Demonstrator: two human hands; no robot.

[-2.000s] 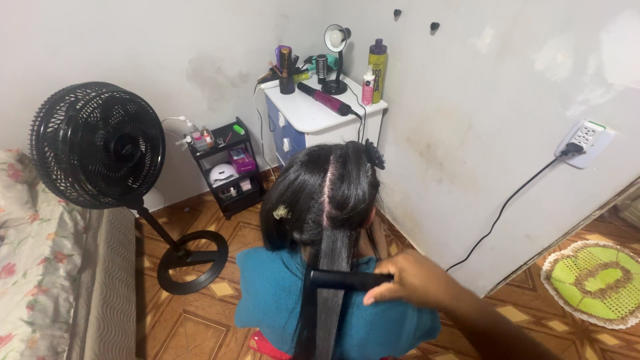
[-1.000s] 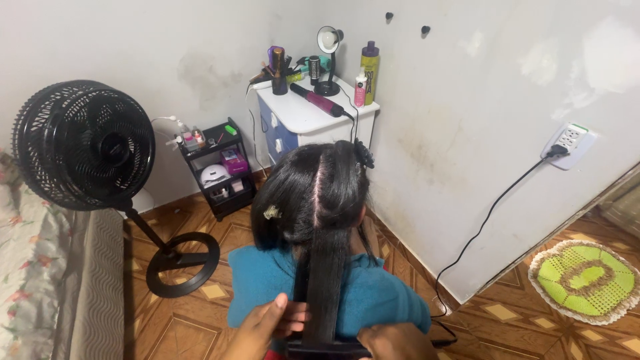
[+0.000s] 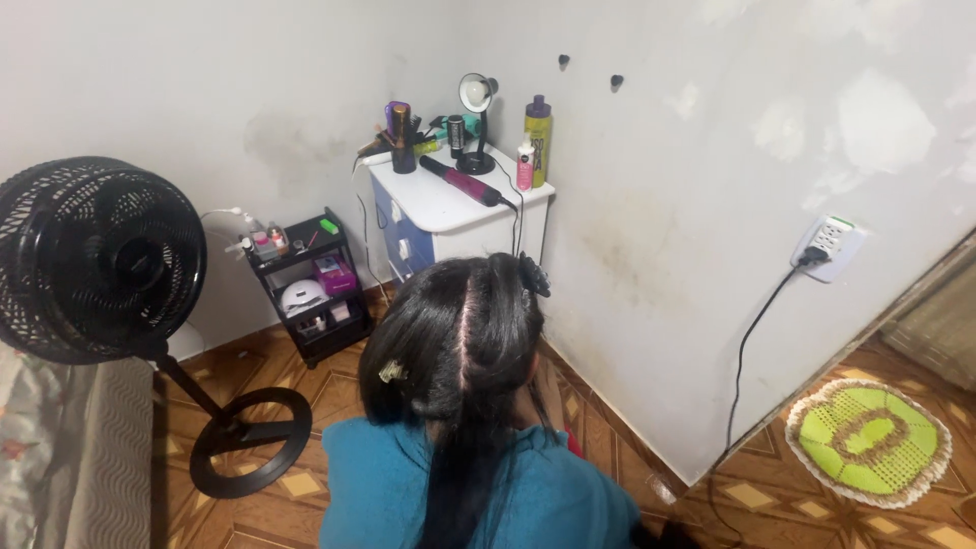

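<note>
Neither of my hands shows in the head view. A person with long dark hair point(image 3: 427, 328) sits with their back to me, a blue cloth point(image 3: 374, 473) over the shoulders. The hair is parted down the back of the head. A light-coloured clip point(image 3: 393, 371) holds the left section and a black clip point(image 3: 534, 275) sits at the upper right. A straight length of hair point(image 3: 465, 480) hangs down the middle of the back. A blurred dark shape lies at the bottom edge, right of the shoulder; what it is I cannot tell.
A black pedestal fan point(image 3: 137, 263) stands at left by a bed point(image 3: 114, 450). Behind it is a black shelf cart point(image 3: 324, 328). A white cabinet point(image 3: 450, 217) bears a hot-air brush point(image 3: 465, 181), a lamp point(image 3: 476, 122) and bottles. A black cord point(image 3: 738, 374) hangs from a wall outlet point(image 3: 829, 238).
Both hands have left the view; one second ago they were at the lower end of the hair, with a dark tool there. Two seconds ago the right hand held that tool across the hair.
</note>
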